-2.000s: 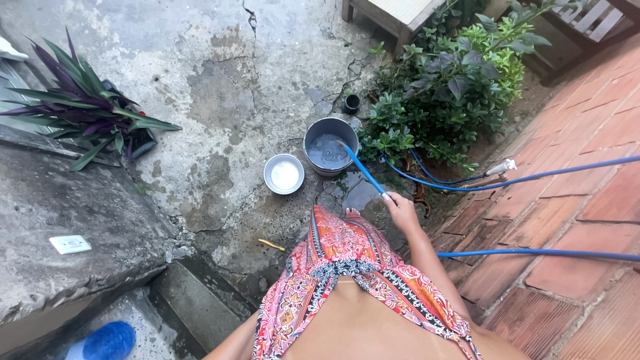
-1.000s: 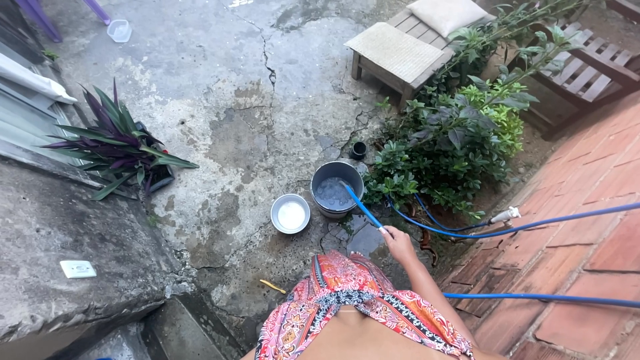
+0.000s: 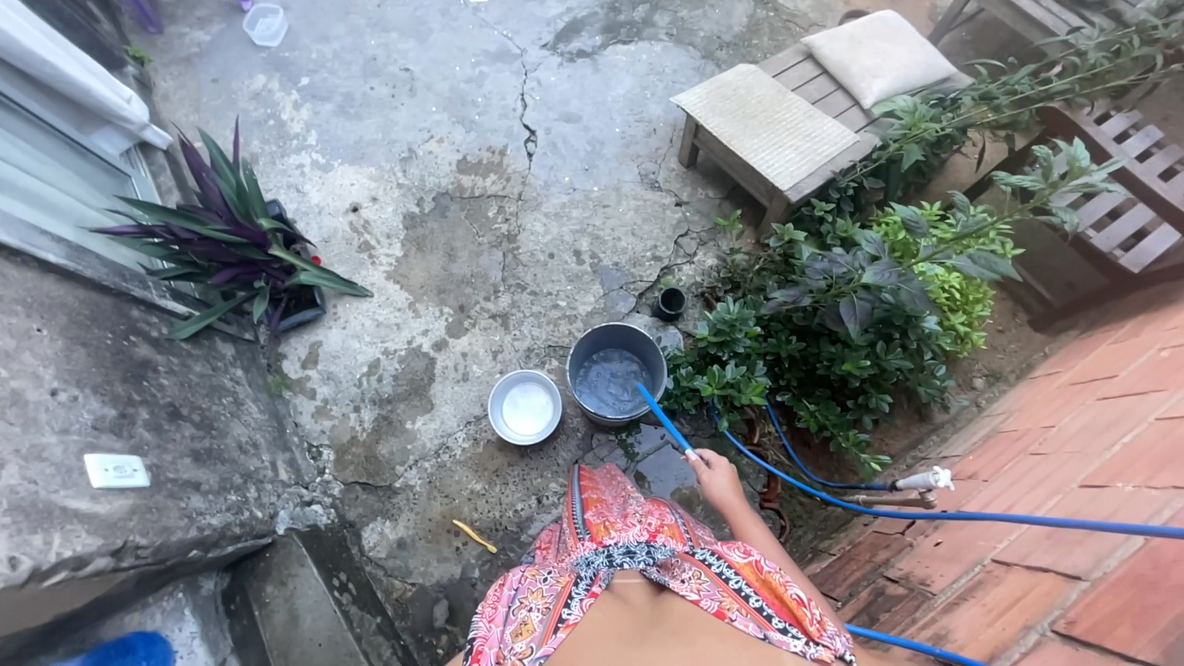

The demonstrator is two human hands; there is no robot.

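My right hand [image 3: 715, 474] grips a blue garden hose [image 3: 664, 421] near its end. The hose end points into a round grey metal pot [image 3: 617, 370] that holds rippling water. Touching or close to the pot's left side is a smaller pale bowl [image 3: 525, 407] with something white inside; whether it is liquid I cannot tell. Both stand on the concrete floor in front of my patterned red garment [image 3: 615, 527]. My left hand is out of view.
A leafy bush [image 3: 832, 314] and a small black pot [image 3: 670, 302] stand beyond the grey pot. To the right are a brick wall [image 3: 1045, 536] and a white tap [image 3: 923, 479]. A wooden lounger [image 3: 768, 129], purple-leaved plant [image 3: 222, 231] and concrete step [image 3: 314, 601] surround the floor.
The view has shifted, showing more of the patio ahead. My right hand keeps its hold on the hose, whose end stays at the grey pot.
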